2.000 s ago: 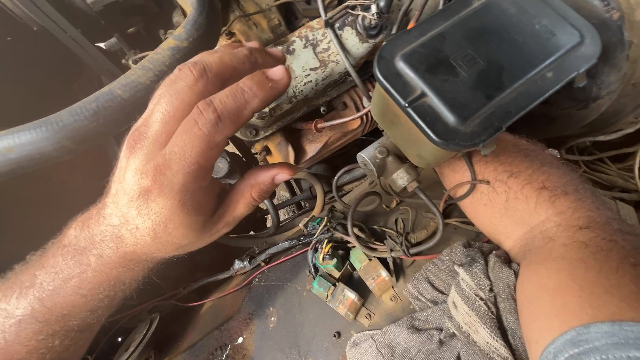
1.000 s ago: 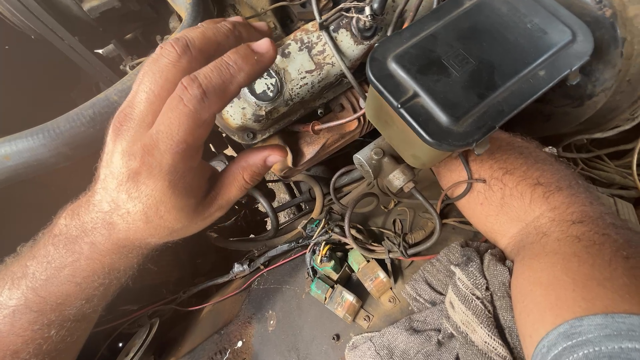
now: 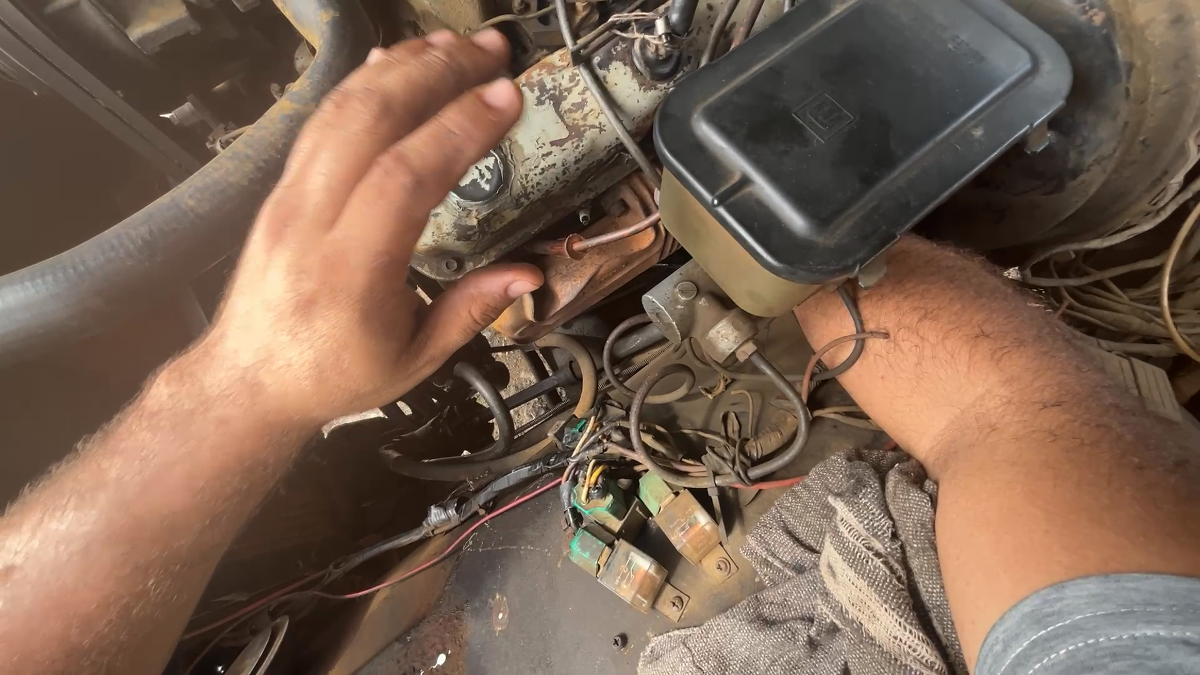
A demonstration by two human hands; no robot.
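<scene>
My left hand (image 3: 366,216) is raised over the engine, its fingers spread and nothing in it. Its fingertips are beside the valve cover (image 3: 553,122), a worn metal part with flaking paint and a round cap (image 3: 480,178). My right forearm (image 3: 1022,375) reaches in beneath the brake fluid reservoir (image 3: 727,239), which has a black lid (image 3: 872,122); the right hand itself is hidden behind it. Below the reservoir are the metal master cylinder (image 3: 684,305) and bent metal lines (image 3: 783,384). A grey cloth (image 3: 844,553) lies against the right forearm.
Relays (image 3: 633,572) with green connectors are fixed to the body panel (image 3: 525,572), near tangled wires and a red wire (image 3: 450,553). A thick hose (image 3: 187,225) crosses the upper left. The brake booster (image 3: 1116,122) stands at the upper right, above loose wires (image 3: 1106,272).
My left hand has risen slightly from where it was two seconds ago, and the cap on the valve cover now shows. My right forearm stays under the reservoir.
</scene>
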